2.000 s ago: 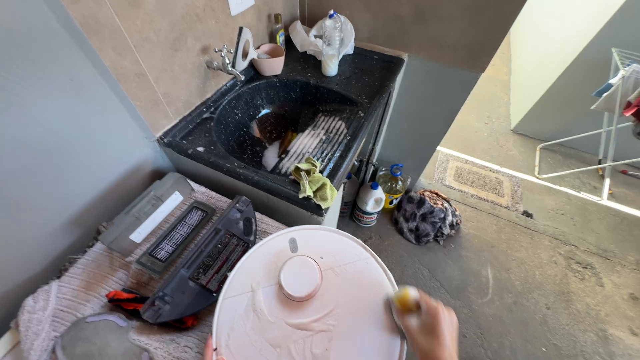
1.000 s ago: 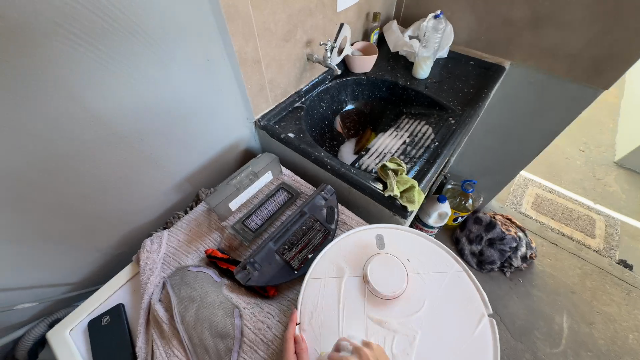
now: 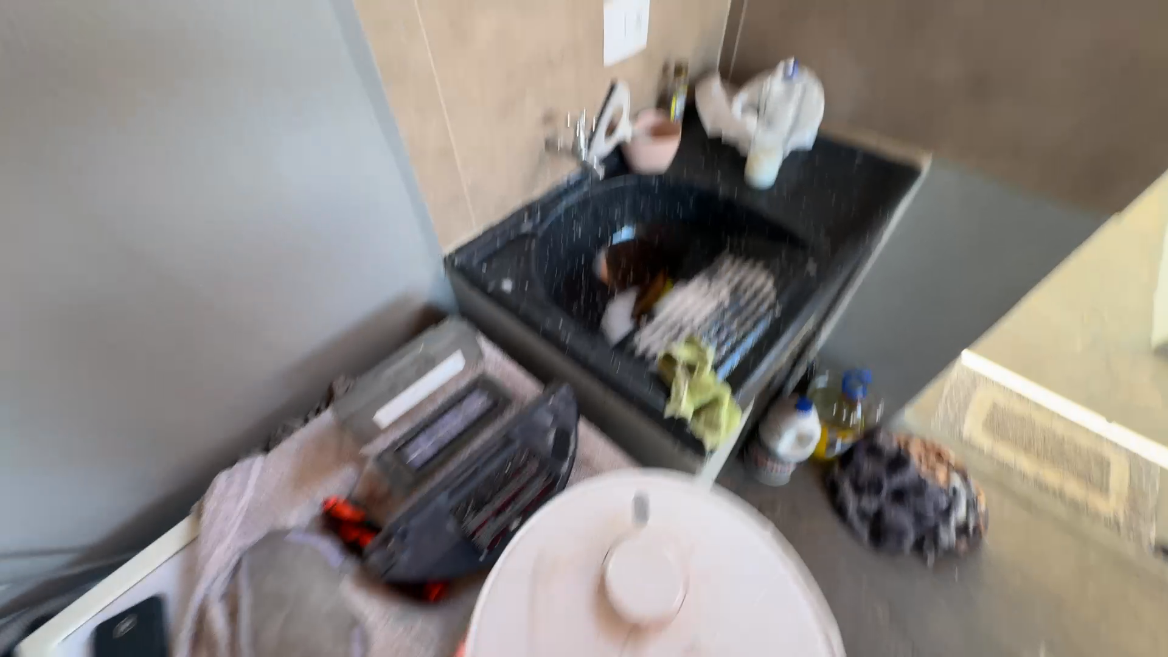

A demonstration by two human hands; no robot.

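The round white robot vacuum (image 3: 730,575), with its raised round turret, fills the lower middle of the blurred view. A sliver of my left hand (image 3: 462,650) shows at its lower left edge; the fingers are cut off by the frame, so the grip cannot be told. My right hand is out of view. Left of the vacuum, a dark dustbin part (image 3: 484,493) and a grey plastic dustbin part (image 3: 411,374) lie on a pinkish towel (image 3: 265,484). An orange-and-black tool (image 3: 349,522) is partly beneath the dark part, beside a grey mop pad (image 3: 297,593).
The black speckled sink (image 3: 566,342) holds soapy items, with a green cloth (image 3: 701,392) over its front edge. A white jug (image 3: 785,438), a yellow-liquid bottle (image 3: 839,415) and a patterned cloth bundle (image 3: 908,497) sit on the floor. A phone (image 3: 132,630) lies lower left.
My right hand was on the vacuum's top one second ago and is now out of view. Less of my left hand shows at the vacuum's edge.
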